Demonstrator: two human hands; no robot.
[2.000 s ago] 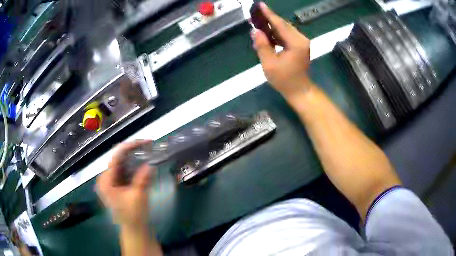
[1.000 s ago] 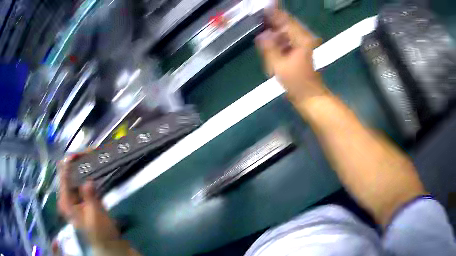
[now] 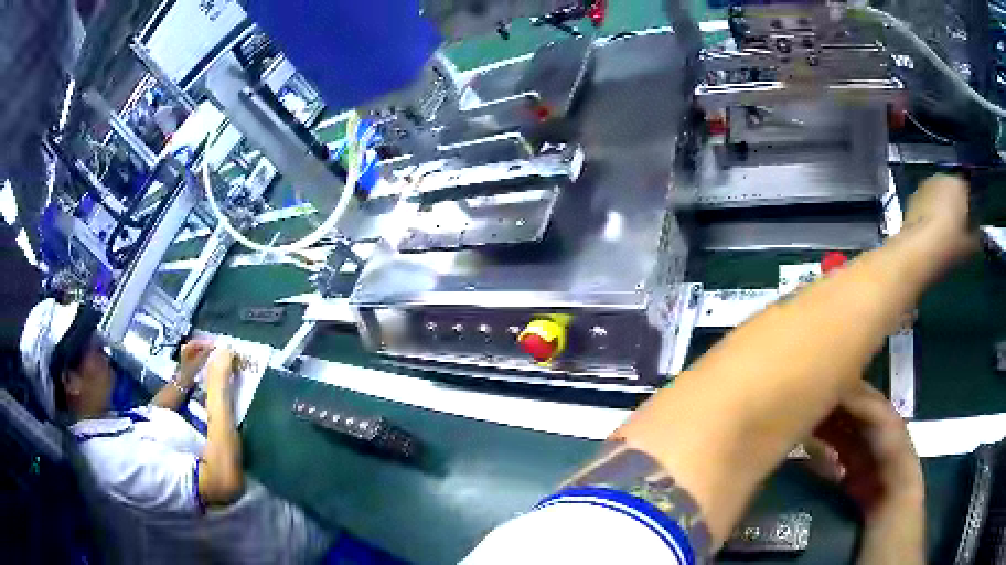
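Observation:
My left hand [image 3: 943, 215] is at the far right, above the green conveyor beyond the white rail. A dark patch shows at its fingers, but I cannot tell if it holds anything. My right hand [image 3: 871, 441] is lower, with curled fingers near the bench side of the rail, partly behind my left forearm; its grip is hidden. A bar module [image 3: 778, 533] lies on the bench below, partly covered by my left arm. Another dark bar module [image 3: 353, 427], with a row of pale dots, lies on the bench to the left.
A silver machine [image 3: 618, 320] with a red-and-yellow emergency stop button [image 3: 542, 339] stands beyond the white rail [image 3: 474, 416]. A red button [image 3: 834, 263] is near my left forearm. A person [image 3: 121, 430] works at a white paper sheet [image 3: 243, 381] on the left. A blue shape hangs at the top.
The view has swung left, showing the machines and the neighbouring worker. My left hand has moved from the left to the far right, past my right hand. The bar it held no longer shows in it.

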